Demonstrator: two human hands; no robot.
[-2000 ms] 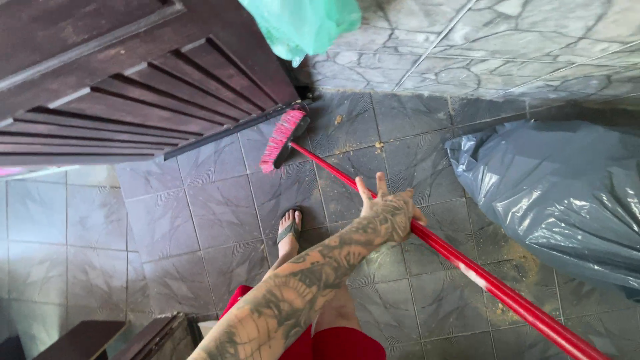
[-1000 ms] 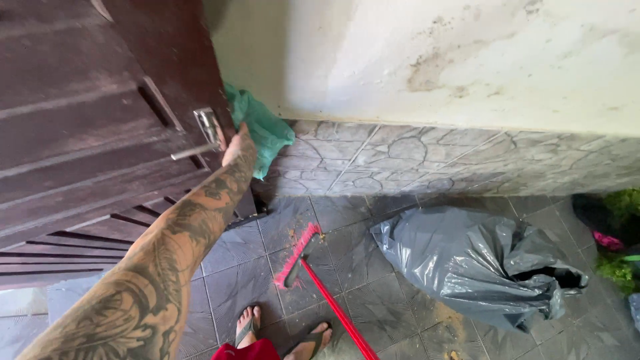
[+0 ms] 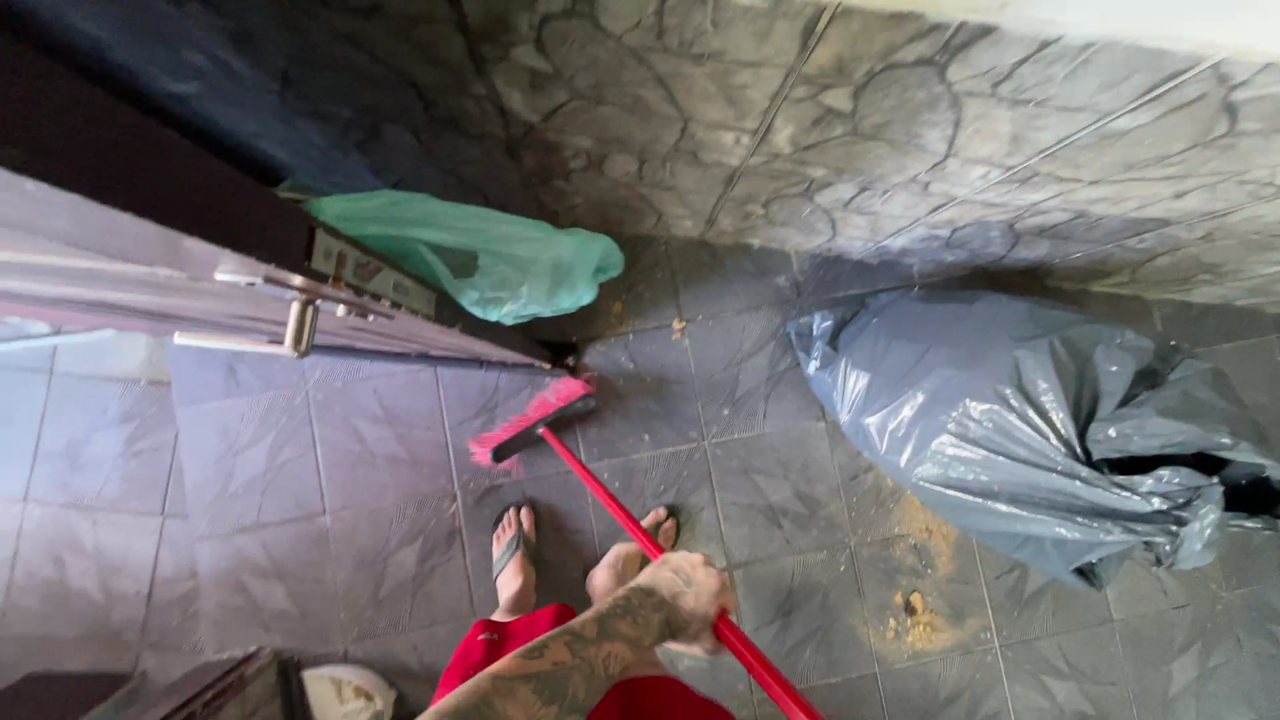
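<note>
A push broom's red handle [image 3: 600, 490] runs diagonally down to the right past my feet, and my left hand [image 3: 688, 598] is closed around it. The broom's head [image 3: 532, 418], with pink bristles and a black block, rests on the tiled floor by the bottom corner of a dark door [image 3: 200, 240]. My right hand is out of view. A metal lever handle [image 3: 298, 325] sticks out from the door. Behind the door's edge hangs a green plastic bag [image 3: 480, 255]. Yellowish crumbs [image 3: 912, 620] lie on the tiles right of my hand.
A large grey plastic bag [image 3: 980, 400] lies on the floor at the right, near the stone-patterned wall [image 3: 860, 130]. Smaller bits of debris [image 3: 679, 326] dot the tiles near the green bag. At the bottom left are a dark piece of furniture [image 3: 200, 690] and a pale rounded object [image 3: 348, 692].
My left hand has left the door by its lever and now grips the broom handle. The door has swung and shows its edge. The broom's head now lies close to the door's bottom corner.
</note>
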